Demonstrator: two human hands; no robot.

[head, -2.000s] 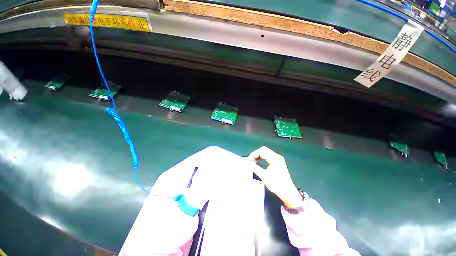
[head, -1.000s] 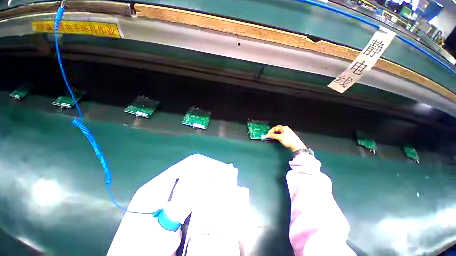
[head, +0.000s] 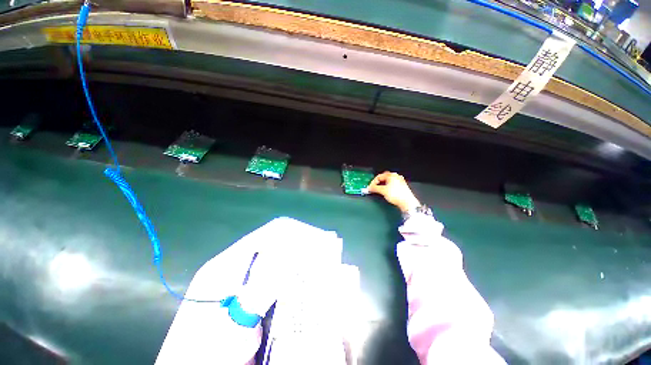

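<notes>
Several small green circuit boards lie in a row on the dark strip. My right hand (head: 394,191) is at the near right corner of one circuit board (head: 356,180), its thumb and fingertips pinched together there. A small pale piece shows at the fingertips; I cannot tell if they hold it. My left hand (head: 289,249) is washed out to white at the bottom centre, and its fingers cannot be made out. A white sheet (head: 307,321) with rows of tiny dark marks lies below it and blends with it. A bright blue wrist strap (head: 241,312) is at my left wrist.
A blue coiled cord (head: 135,210) hangs from the rail down to the wrist strap. A metal rail (head: 307,51) with wooden edging runs across the back, with a yellow label (head: 107,36) and a hanging white tag (head: 527,82). The green surface (head: 207,214) is shiny.
My right hand has gone from beside my left hand out to the circuit board and stays at its corner. Since the last earlier frame, hand and boards have shifted slightly left in view.
</notes>
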